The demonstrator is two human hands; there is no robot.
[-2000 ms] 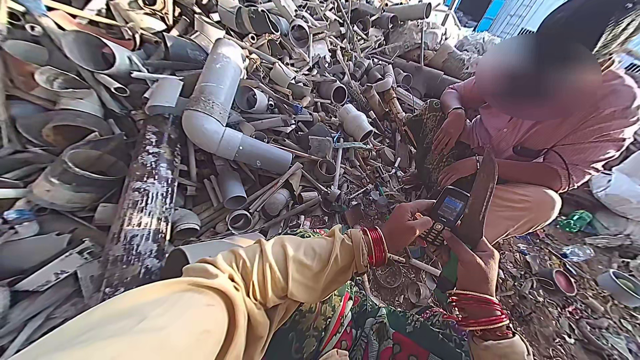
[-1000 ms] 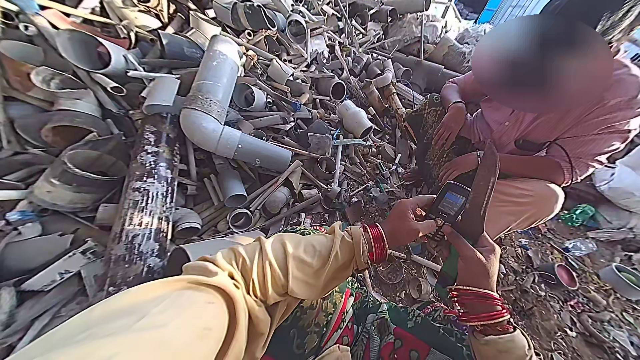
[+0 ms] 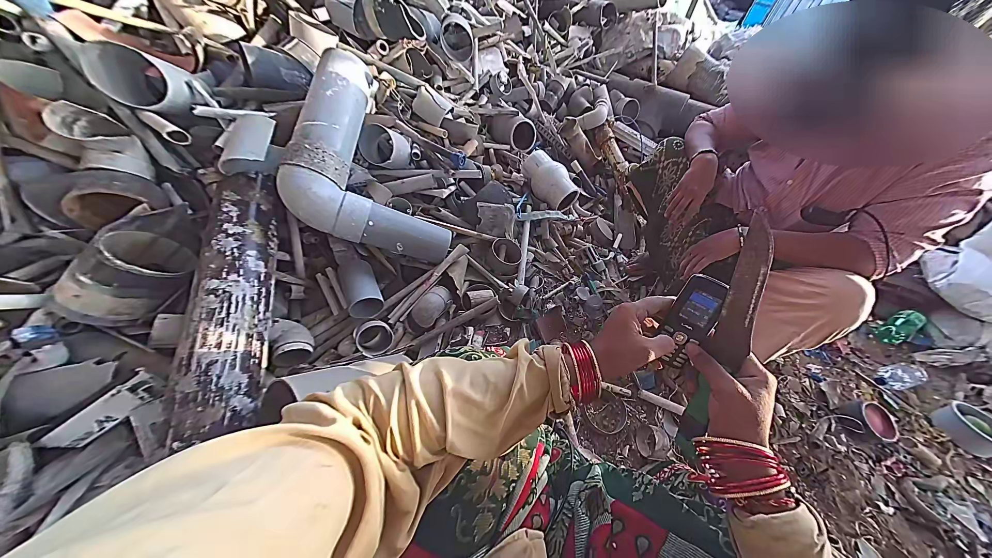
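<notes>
A dark keypad mobile phone [image 3: 694, 314] with a lit screen is held between both hands. My left hand [image 3: 632, 337], with red bangles at the wrist, grips its left side, the thumb over the keys. My right hand [image 3: 736, 391], also in red bangles, supports the phone's lower right side with its thumb near the keypad. That same hand also holds a broad, curved, dark blade [image 3: 748, 291], which rises beside the phone and tapers at the top. Whether the blade has a handle is hidden by the palm.
Grey plastic pipe pieces are heaped ahead and left, among them a large elbow pipe [image 3: 322, 186] and a stained dark pipe [image 3: 225, 318]. A person in a pink shirt [image 3: 821, 201] squats close at the right. Pipe rings [image 3: 965, 426] and litter lie on the ground at the lower right.
</notes>
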